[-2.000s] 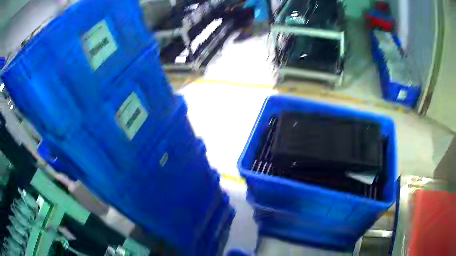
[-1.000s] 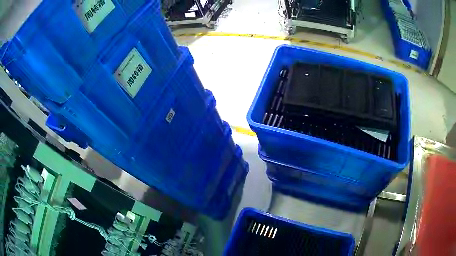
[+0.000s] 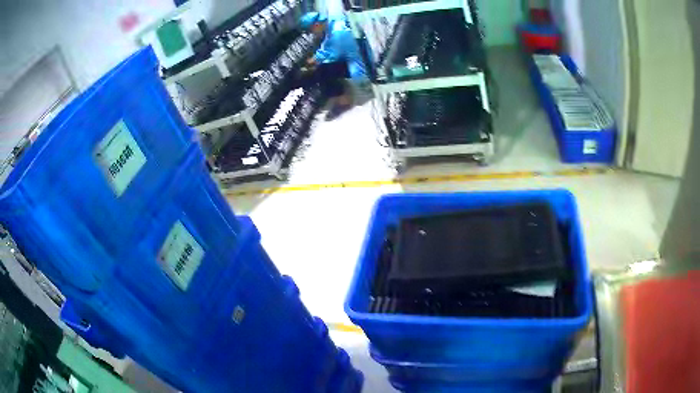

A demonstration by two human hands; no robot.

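A blue turnover crate (image 3: 468,335) stands in front of me, right of centre, on top of another blue crate. A black compartment tray (image 3: 477,244) lies in its open top, slightly tilted. Dark parts in close rows (image 3: 422,301) show below and beside the tray. A white paper sheet (image 3: 535,288) sticks out under the tray's front edge. Neither my left hand nor my right hand is in view.
A tall blue crate stack (image 3: 207,284) with white labels stands at left. The red mat (image 3: 662,334) is at the right edge. Rack trolleys (image 3: 434,80) stand behind. A person in blue (image 3: 335,52) is by the left rack. A floor crate of pale items (image 3: 572,100) is back right.
The view has tilted up. The low crate at the bottom has left the picture; the racks and the person show more fully. The tray lies in the crate as before.
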